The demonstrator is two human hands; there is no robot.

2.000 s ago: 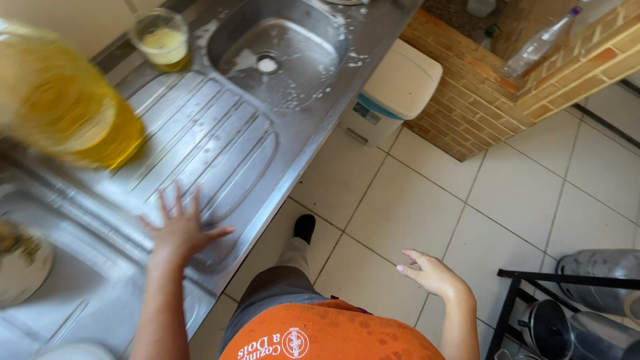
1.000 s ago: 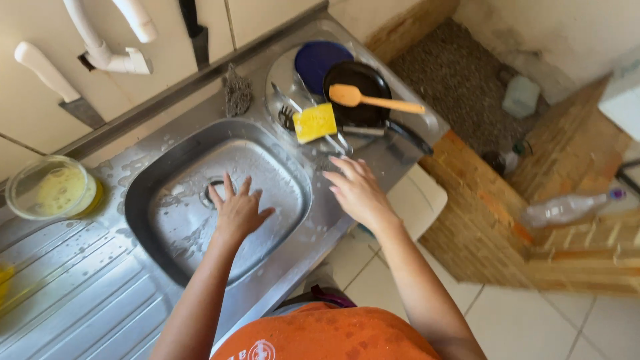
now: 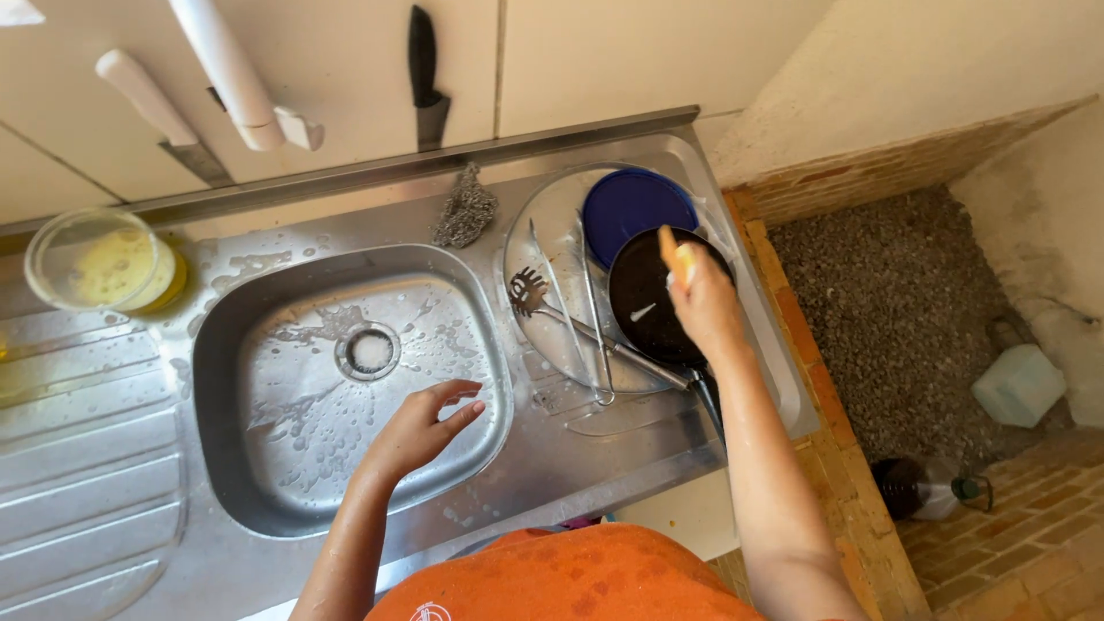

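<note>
My right hand (image 3: 709,306) is closed over the black frying pan (image 3: 642,293), gripping a yellow and orange-brown bundle that looks like the sponge (image 3: 686,261) and wooden spoon (image 3: 668,247); the fingers hide most of it. Under the pan are a blue lid (image 3: 636,207) and a clear round lid or plate (image 3: 539,228). A pasta server (image 3: 527,291) and metal tongs (image 3: 552,280) lie left of the pan. My left hand (image 3: 427,429), empty with fingers apart, hovers over the right part of the steel sink (image 3: 345,466). A steel wool scourer (image 3: 467,210) rests behind the sink.
A plastic tub of yellow liquid (image 3: 108,263) stands left of the sink. A white-handled knife (image 3: 155,103), a black-handled knife (image 3: 424,78) and a white faucet (image 3: 228,69) are along the tiled wall. A brick ledge (image 3: 828,431) borders the counter at right.
The sponge and wooden spoon no longer lie on the pan, where they were a second ago. My right hand has moved onto the pan and closed. The view has shifted toward the sink.
</note>
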